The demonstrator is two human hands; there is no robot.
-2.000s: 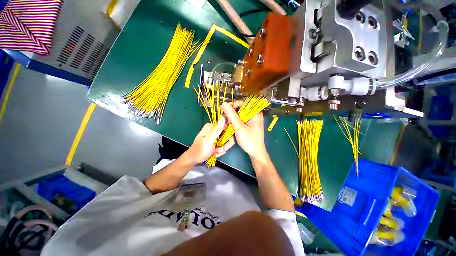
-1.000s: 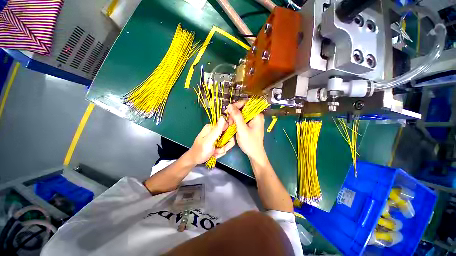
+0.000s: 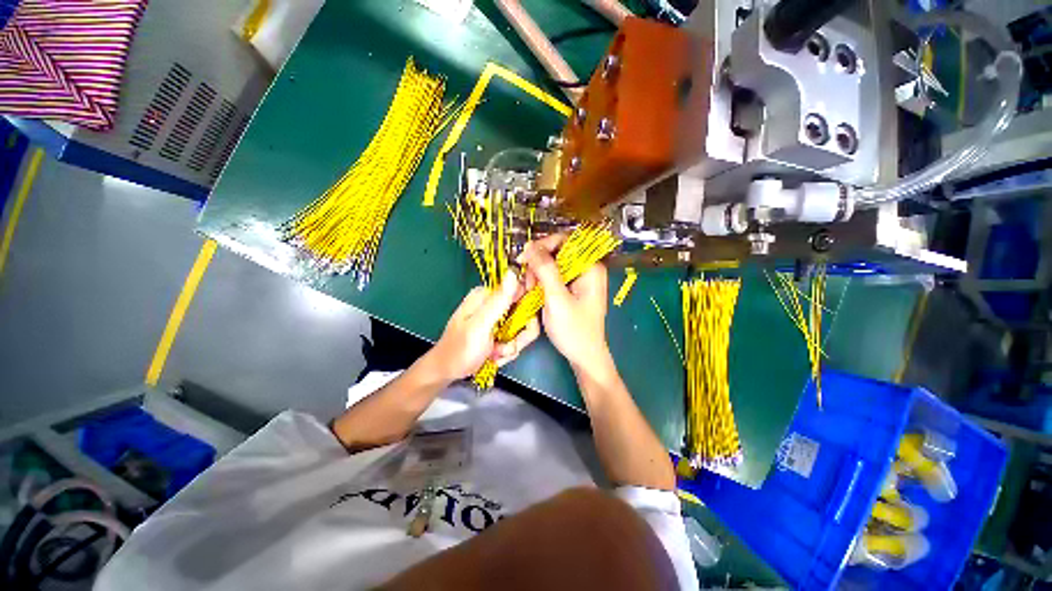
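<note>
My left hand (image 3: pixel 471 331) is closed around a fanned bunch of yellow wires (image 3: pixel 491 248), their dark and pale tips pointing at the machine. My right hand (image 3: pixel 569 308) is closed on a second, slanting bunch of yellow wires (image 3: pixel 580 252). The two hands touch each other, just in front of the small silvery crimping applicator (image 3: pixel 521 191). The fingertips partly hide each other. Whether a wire end is inside the applicator cannot be told.
The grey crimping machine (image 3: pixel 796 104) with its orange-brown block (image 3: pixel 632 116) stands ahead. A fanned left wire bundle (image 3: pixel 387 173) and a straight right wire bundle (image 3: pixel 711 369) lie on the green bench. Stray wires (image 3: pixel 814 318) lie near the blue bin (image 3: pixel 808 502).
The hands have stayed almost in the same place with both bunches. The machine and block appear slightly shifted left in the picture.
</note>
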